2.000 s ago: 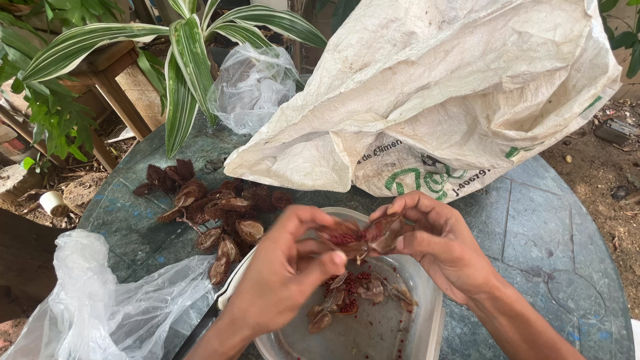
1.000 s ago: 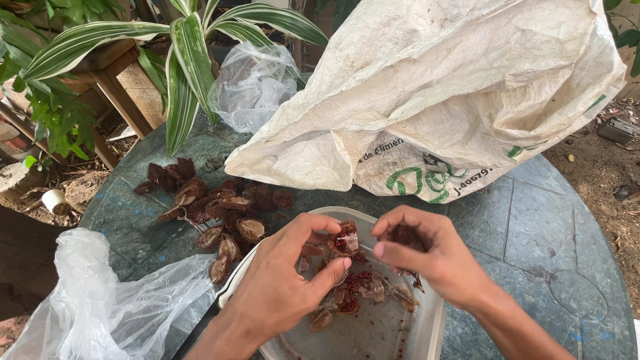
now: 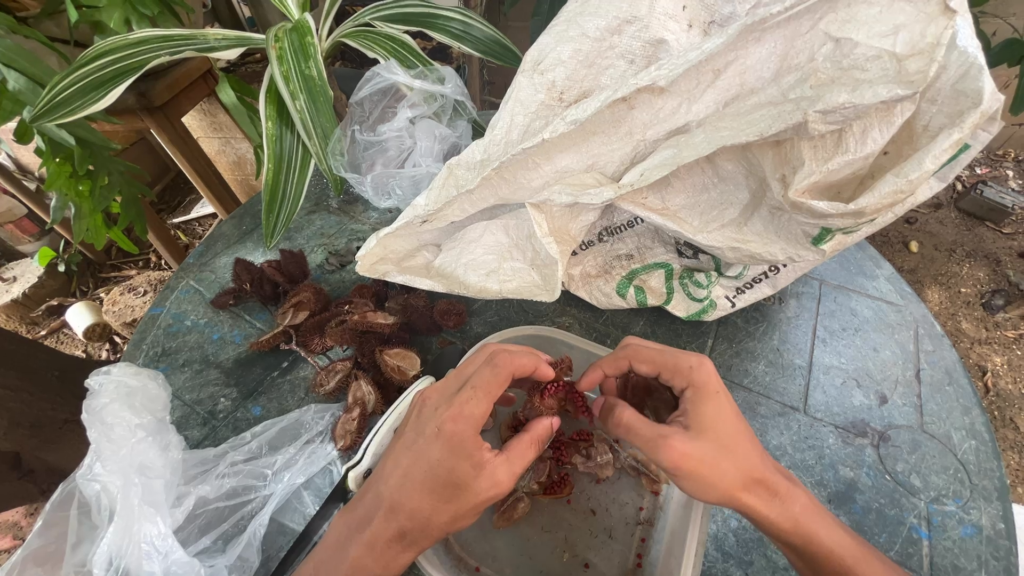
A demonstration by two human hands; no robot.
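My left hand (image 3: 472,436) grips a spiny brown achiote pod (image 3: 547,398) with red seeds between thumb and fingers. Close beside it, my right hand (image 3: 680,412) pinches at the pod's seeds with thumb and forefinger; a dark piece of pod shows behind those fingers. Both hands are over a translucent plastic tub (image 3: 680,532), in which opened husks (image 3: 594,458) and loose red seeds (image 3: 558,483) lie. Left of the tub is a heap of dried spiny pods (image 3: 372,324), some on stems. A knife with a white handle (image 3: 390,428) lies partly hidden by my left forearm.
A large white woven sack (image 3: 672,152) bearing writing covers the back of the round green table (image 3: 864,360). Clear plastic bags lie at the front left (image 3: 200,488) and behind the pods (image 3: 404,132). A striped-leaf plant (image 3: 300,88) overhangs the back left edge.
Two seconds ago both hands held an opened pod between them. They moved apart, and my right hand has since come back in against the piece in my left hand.
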